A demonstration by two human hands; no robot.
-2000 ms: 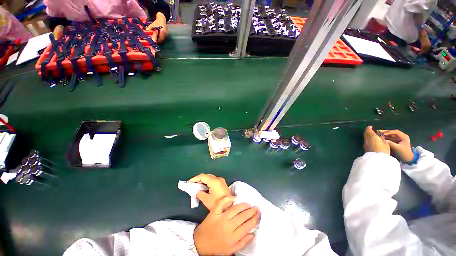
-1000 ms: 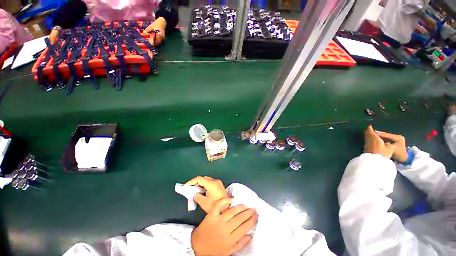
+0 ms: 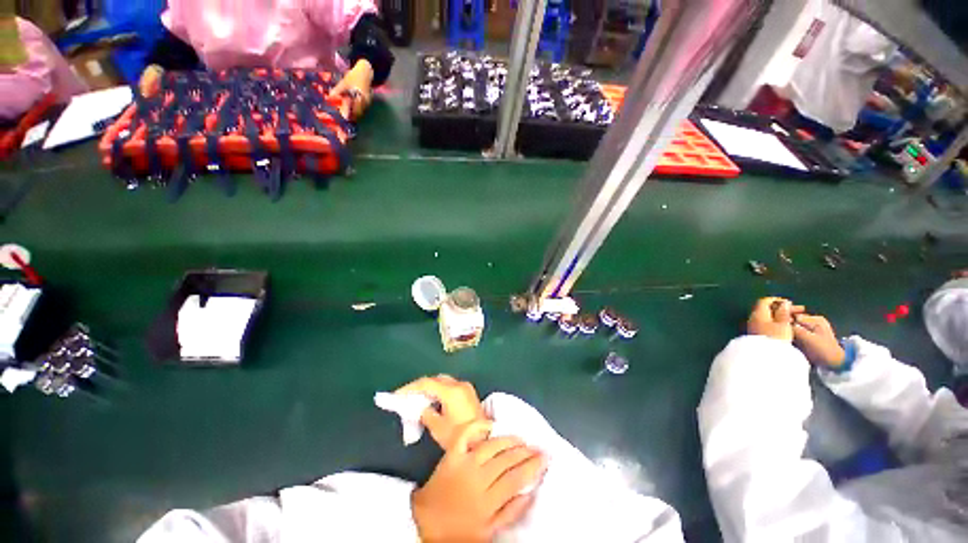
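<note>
My right hand [image 3: 451, 401] holds a crumpled white wiping cloth [image 3: 407, 412] between its fingers. My left hand [image 3: 480, 490] lies over my right wrist, holding nothing, fingers slightly apart. A small clear solvent bottle [image 3: 461, 321] with a pale label stands ahead of my hands, its translucent flip lid [image 3: 428, 292] open at the left. A short row of watch heads [image 3: 587, 323] lies by the metal post, with a single watch head [image 3: 616, 364] nearer me. No watch head shows in my hands.
Black wipe box [image 3: 258, 308] holds a white stack; a cluster of watch heads [image 3: 70, 361] lies farther left. Metal post [image 3: 605, 202] slants up ahead. Another person's hands [image 3: 794, 331] work at right. Red tray with straps [image 3: 228, 157] and black parts tray [image 3: 451, 129] are across.
My hands hold the same pose with the cloth. The view has shifted slightly. The hands of the person at right have changed pose, and a dark small part now shows in them.
</note>
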